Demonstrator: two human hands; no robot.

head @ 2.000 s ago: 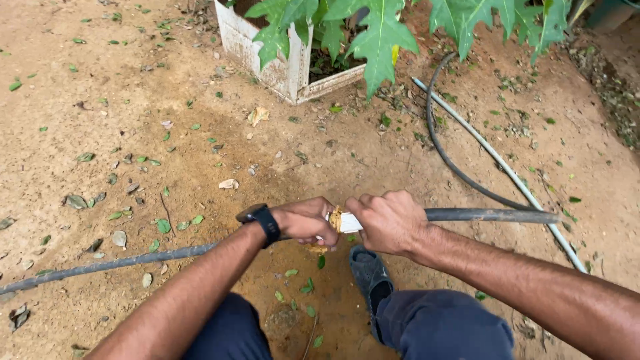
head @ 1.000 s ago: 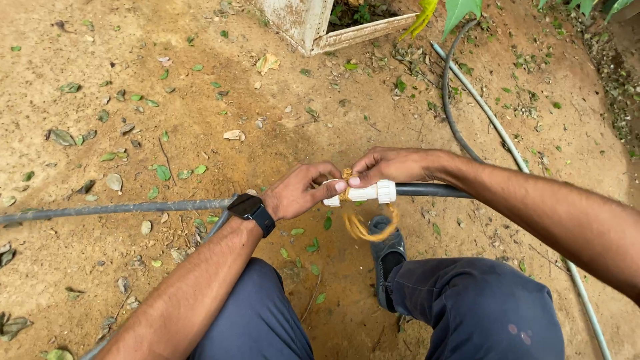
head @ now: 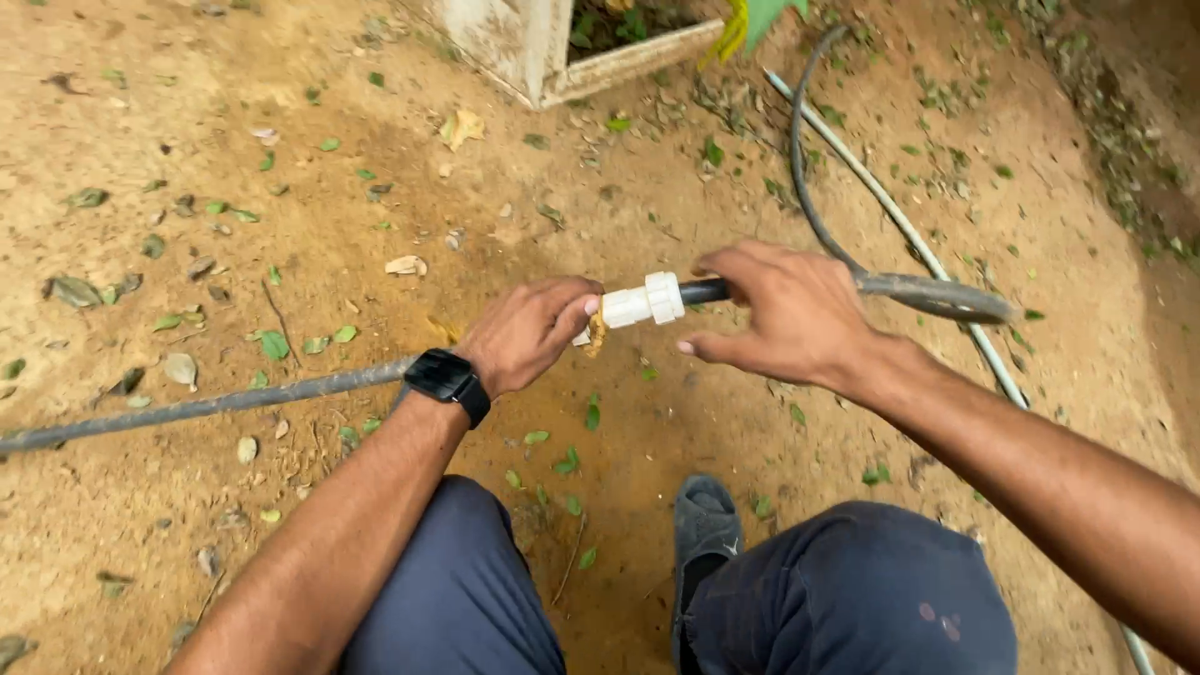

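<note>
My left hand (head: 530, 333), with a black watch at the wrist, is closed around the left end of a white plastic pipe coupling (head: 637, 305). A yellowish-brown strand (head: 597, 336) is wound at the coupling beside my thumb. A black hose (head: 705, 292) enters the ribbed nut at the coupling's right end. My right hand (head: 783, 309) is spread over that hose, thumb and fingers apart, to the right of the nut. From under my left wrist a grey hose (head: 234, 401) runs off to the left.
A thin light-grey pipe (head: 891, 206) lies on the soil at right, crossed by the looping hose. A weathered whitish frame (head: 553, 80) with plants inside stands at the top. Dry and green leaves dot the ground. My shoe (head: 708, 520) is below the coupling.
My right hand has come off the coupling and moved right, its fingers now apart. The yellowish strand's loose loop, hanging below the coupling one second ago, no longer shows there.
</note>
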